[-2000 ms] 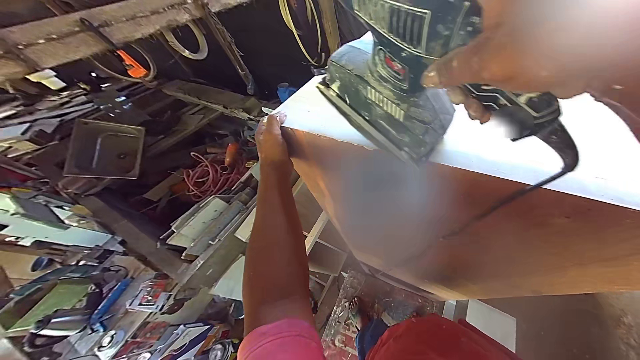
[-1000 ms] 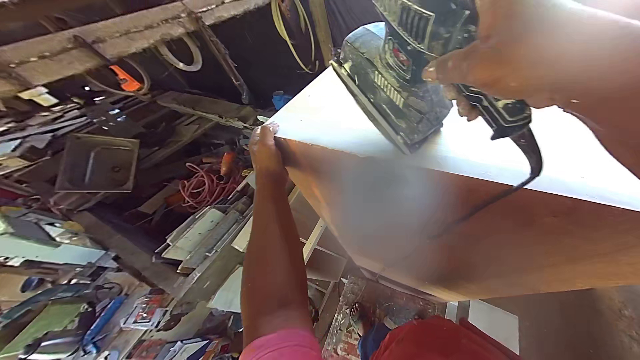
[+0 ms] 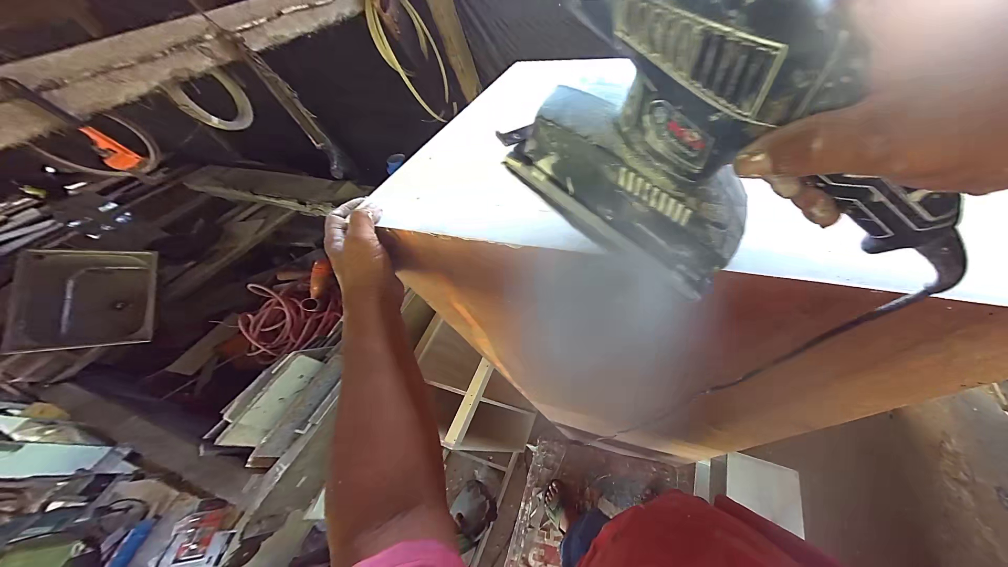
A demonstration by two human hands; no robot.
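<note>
My right hand (image 3: 858, 150) grips a dusty electric sheet sander (image 3: 654, 165) at the upper right. The sander stands tilted over the near edge of a white panel (image 3: 457, 173), its pad toward that edge. A black power cord (image 3: 819, 342) runs from its handle down across the brown side (image 3: 472, 291) of the large wooden piece. My left hand (image 3: 358, 228) holds the panel's left corner, thumb on top; some fingers are hidden. A pale blurred patch covers part of the brown side beneath the sander.
A steel sink basin (image 3: 83, 299), a coiled pink hose (image 3: 283, 319) and scrap boards (image 3: 276, 402) lie at left. Wooden shelf frames (image 3: 472, 405) stand below the piece. An orange-handled hacksaw (image 3: 114, 150) and tape roll (image 3: 213, 102) hang at upper left. My feet show at the bottom.
The sander in my right hand has shifted a little along the near edge and its tilt has varied. My left hand stays at the panel's corner.
</note>
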